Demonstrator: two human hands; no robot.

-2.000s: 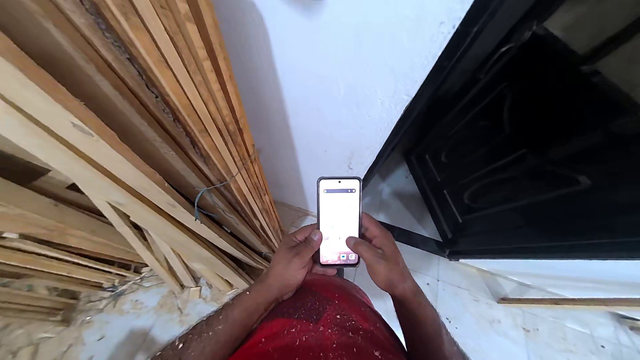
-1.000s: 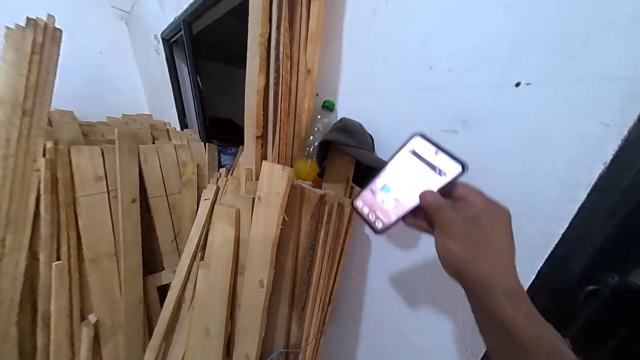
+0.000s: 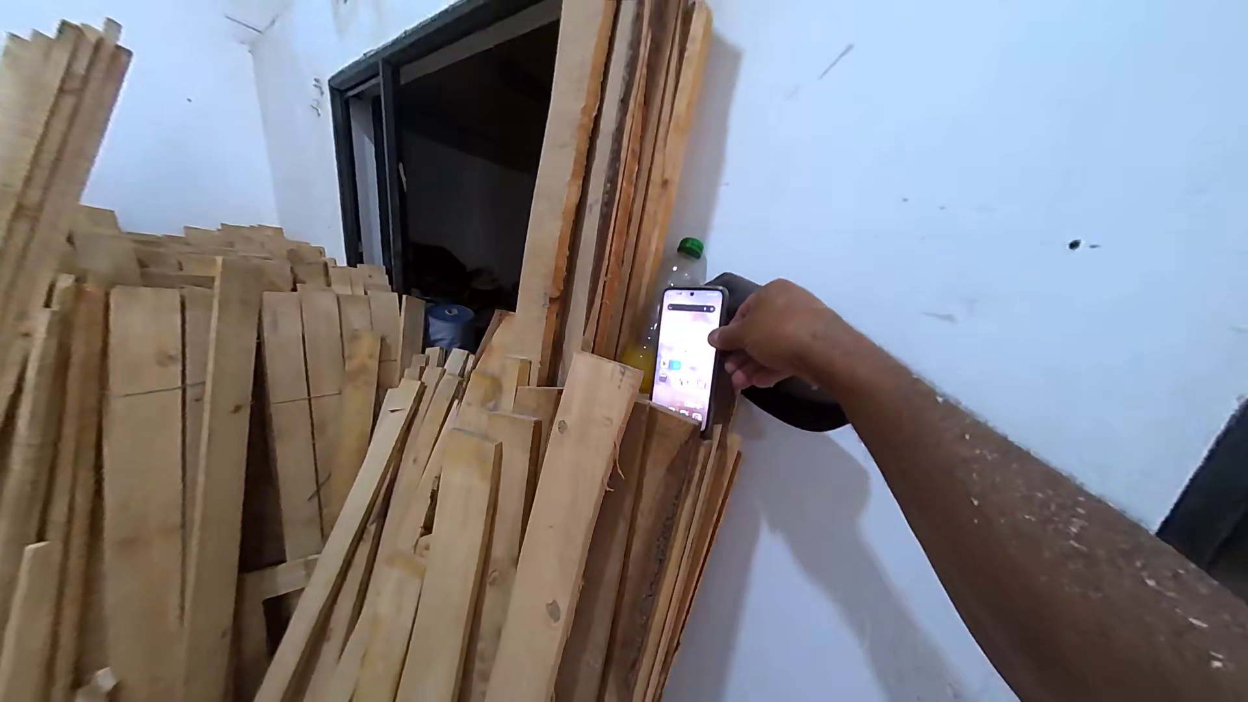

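Note:
My right hand grips a smartphone by its right edge, thumb at the front. The phone is upright with its screen lit and facing me, and its lower end is at the tops of some leaning wooden boards. Behind the phone stands a clear plastic bottle with a green cap and yellow liquid low inside. A dark cap lies behind my hand, partly hidden by it. Wood chips cling to my forearm. My left hand is out of view.
Many rough boards lean in stacks at the left and centre. Taller planks rise beside the bottle, against the white wall. A dark-framed opening is behind them. A dark edge shows at far right.
Two seconds ago both hands held the phone low over the floor; now only my right hand does. Since one second ago the phone has gone from tilted to upright, against the boards. The view has swung up.

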